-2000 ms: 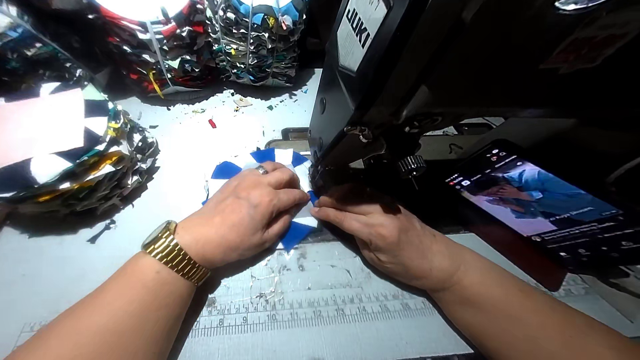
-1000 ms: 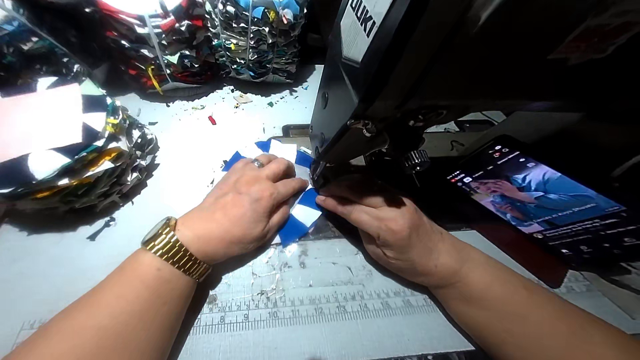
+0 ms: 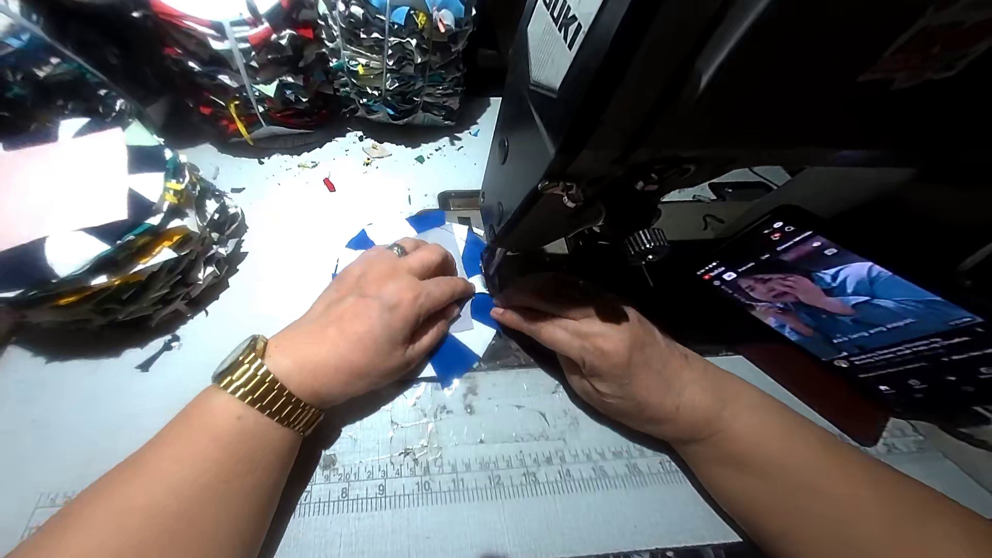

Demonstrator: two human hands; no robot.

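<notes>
A round patchwork of blue and white fabric pieces [image 3: 453, 356] lies flat at the needle area of a black Juki sewing machine [image 3: 535, 139]. My left hand [image 3: 380, 310], with a ring and a gold-coloured wristwatch [image 3: 267, 385], rests on top of the patchwork with its fingers bent, pressing on it. My right hand [image 3: 604, 349] is at the patchwork's right edge, its fingertips on a blue piece just in front of the presser foot area. Whether those fingers pinch the fabric cannot be told. The needle is hidden in shadow.
Tied stacks of fabric scraps [image 3: 395, 70] stand at the back, and another stack [image 3: 186, 256] is at the left. A phone [image 3: 852, 310] playing a video leans at the right. A ruler scale [image 3: 496, 477] runs along the front of the table. Small scraps [image 3: 329, 185] lie behind the patchwork.
The blue and white patchwork has turned somewhat under my left hand, its blue pieces now at other places around the rim. Both hands have stayed nearly where they were.
</notes>
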